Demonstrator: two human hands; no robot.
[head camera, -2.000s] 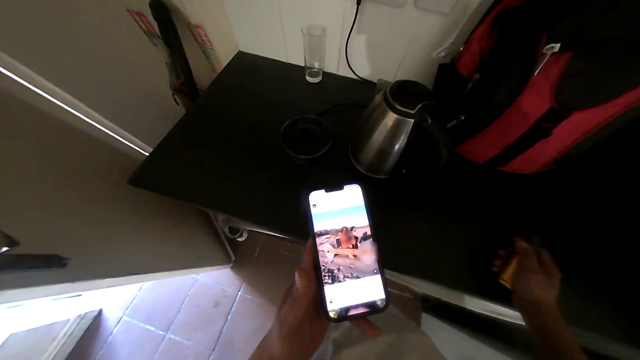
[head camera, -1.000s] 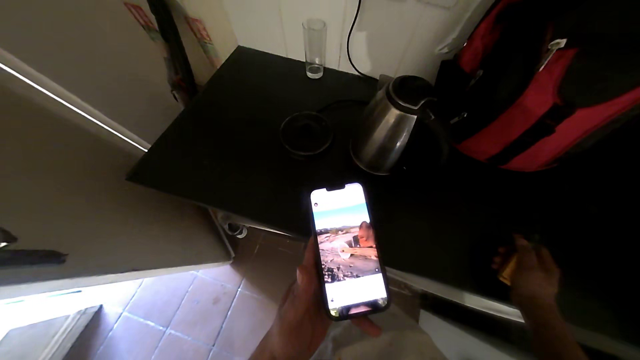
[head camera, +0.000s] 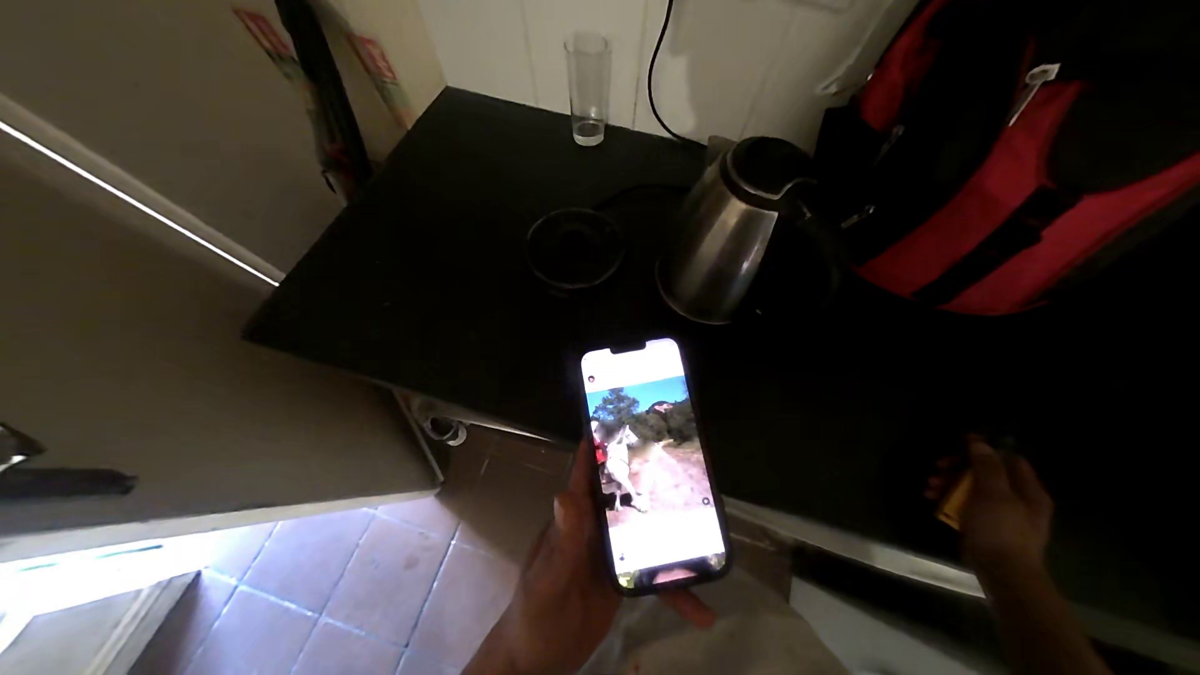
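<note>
My left hand (head camera: 567, 572) is closed around a smartphone (head camera: 653, 469) in a dark case, held upright in front of the black countertop with its lit screen facing me. The screen shows a picture with a white horse on a dirt path. At the right, my right hand (head camera: 1008, 511) grips a small yellow object (head camera: 954, 502) over the dark counter; most of it is hidden by the fingers, so its kind is unclear.
A steel electric kettle (head camera: 717, 248) stands on the black countertop (head camera: 441, 244), right of a dark round dish (head camera: 574, 251). Behind are a tall clear glass (head camera: 589, 94) and a hanging black cord (head camera: 656, 84). A red and black backpack (head camera: 1012, 206) sits at the right.
The phone's screen now shows a white horse on a path, where a different outdoor picture was before. Both hands have stayed in about the same places.
</note>
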